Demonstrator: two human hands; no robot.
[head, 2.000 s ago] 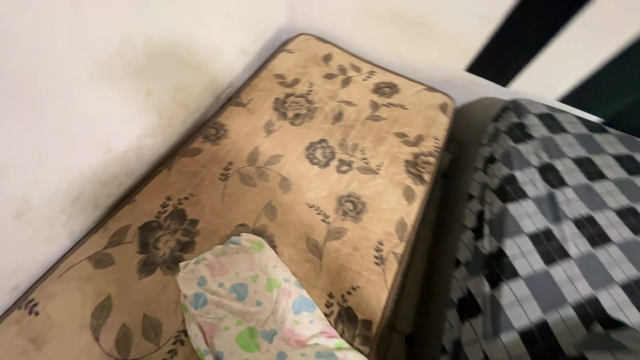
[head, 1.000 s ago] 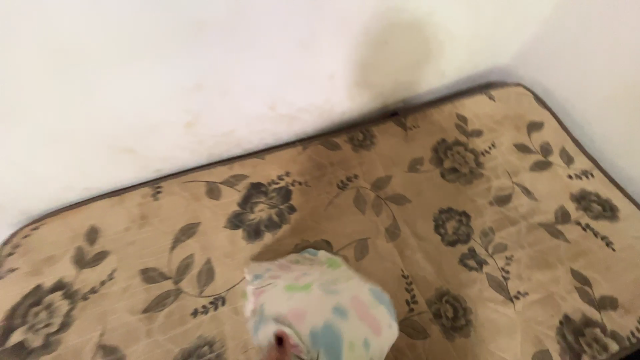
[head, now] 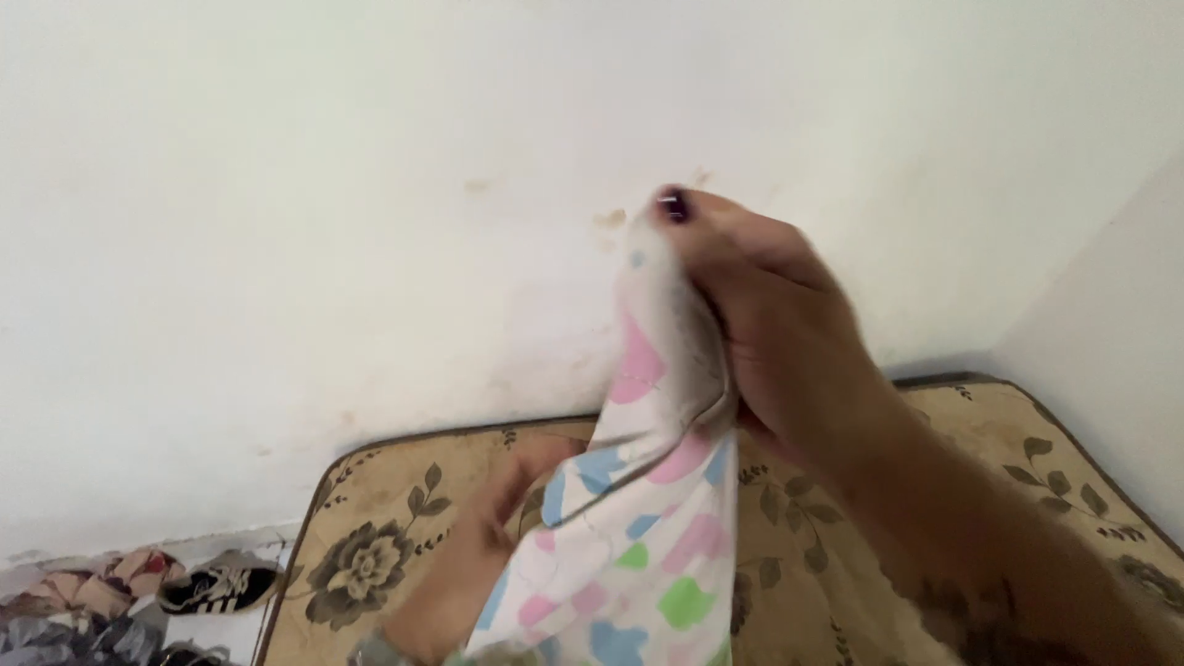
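Note:
A white cloth (head: pixel 647 555) printed with pink, blue and green heart-like shapes hangs in folds before me. Its top edge is pinched in my right hand (head: pixel 768 305), whose thumbnail is dark. Lower and to the left, my left hand (head: pixel 499 518) is at the cloth's left side, partly behind it; its fingertips are hidden, so its hold is unclear. Beneath both hands lies a tan mattress (head: pixel 370 555) with a dark floral pattern and a dark piped edge.
A pale, stained wall (head: pixel 277 231) rises behind the mattress and meets another wall at the right. At the lower left are a black and white shoe (head: pixel 220 585), crumpled pinkish fabric (head: pixel 102 587) and grey plastic-like material (head: pixel 83 638).
The printed cloth lay on the mattress two seconds ago and is now raised in my right hand. Both hands and forearms have come into sight. The view has swung left.

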